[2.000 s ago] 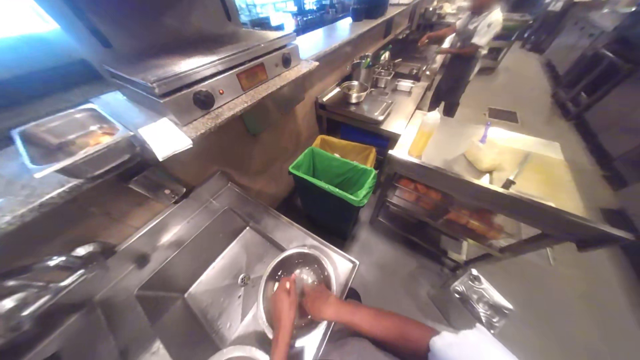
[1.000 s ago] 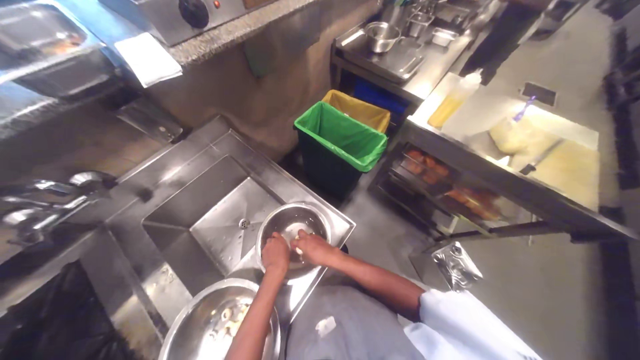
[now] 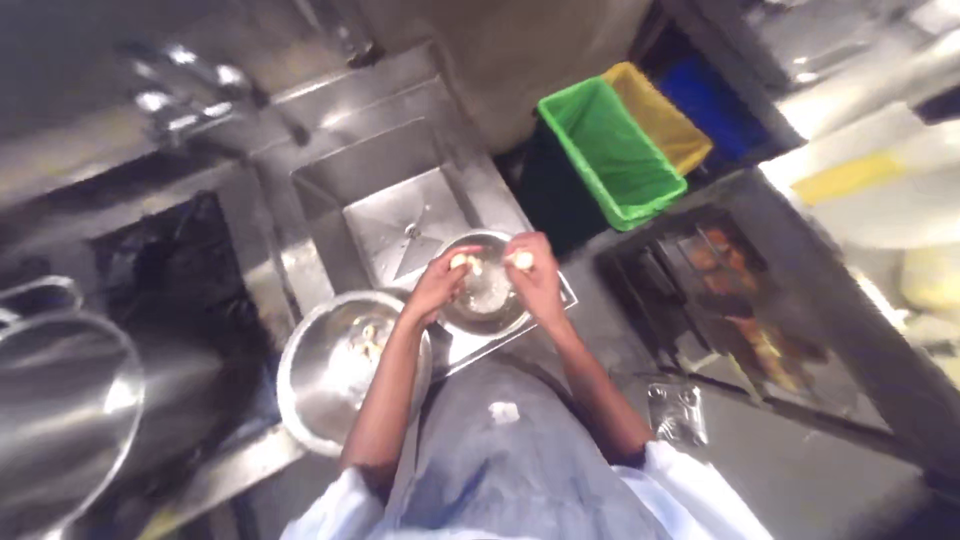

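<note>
My left hand (image 3: 441,285) is over the left part of a small metal bowl (image 3: 484,326), its fingers around small pale pieces (image 3: 459,261) of what may be garlic. At the bowl's right rim, my right hand (image 3: 534,274) grips another pale piece (image 3: 523,260) between thumb and fingers. Whitish matter, perhaps water or peel, lies in the bottom of this bowl; blur hides the detail. A larger metal bowl (image 3: 300,390) stands to the left, partly behind my left forearm, with several pale pieces (image 3: 367,341) inside.
Beyond the small bowl is a steel sink basin (image 3: 397,217), with a faucet (image 3: 187,94) at the upper left. A green-lined bin (image 3: 611,150) and a yellow-lined bin (image 3: 660,116) stand to the right. A shelved counter (image 3: 825,322) is farther right; a large round metal vessel (image 3: 67,420) is at left.
The view has swung downward and to the left. My hands, close together in the bowl before, are now apart and raised toward its two sides.
</note>
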